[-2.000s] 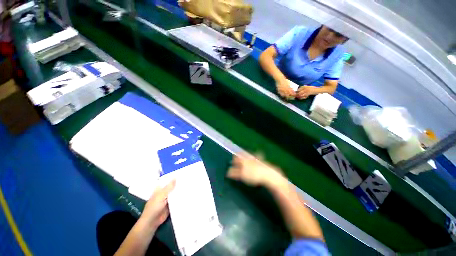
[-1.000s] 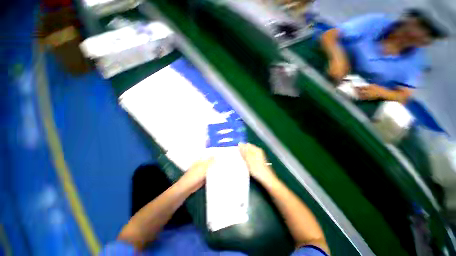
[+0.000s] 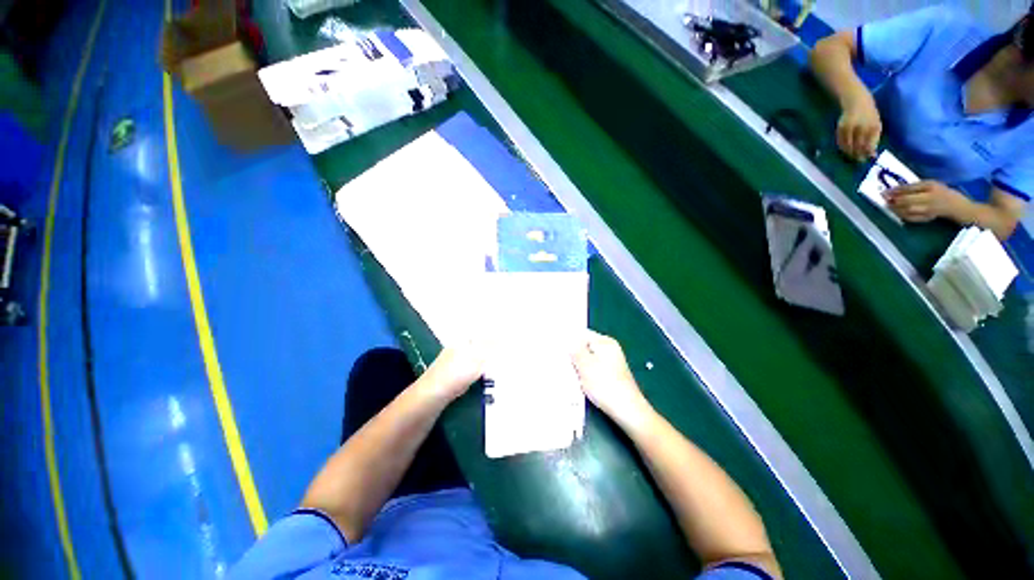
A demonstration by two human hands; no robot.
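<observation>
A flat box blank, white with a blue hang tab at its far end, lies lengthwise in front of me. Two small slots show in the blue tab. My left hand holds its left edge and my right hand holds its right edge, both around the middle. The fingertips are partly hidden or washed out by glare. The stack of blanks, fanned white sheets with blue ends, lies on the bench ahead and to the left, partly under the held blank's far end.
Printed cartons are piled farther up the bench. An open brown carton stands on the floor at left. A carton lies on the dark green belt. Opposite, a coworker's hand holds a small card near stacked white cards.
My right hand has come from over the bench edge to the blank's right side. The blank now lies straighter before me. The view has turned, and the coworker's hands have moved apart.
</observation>
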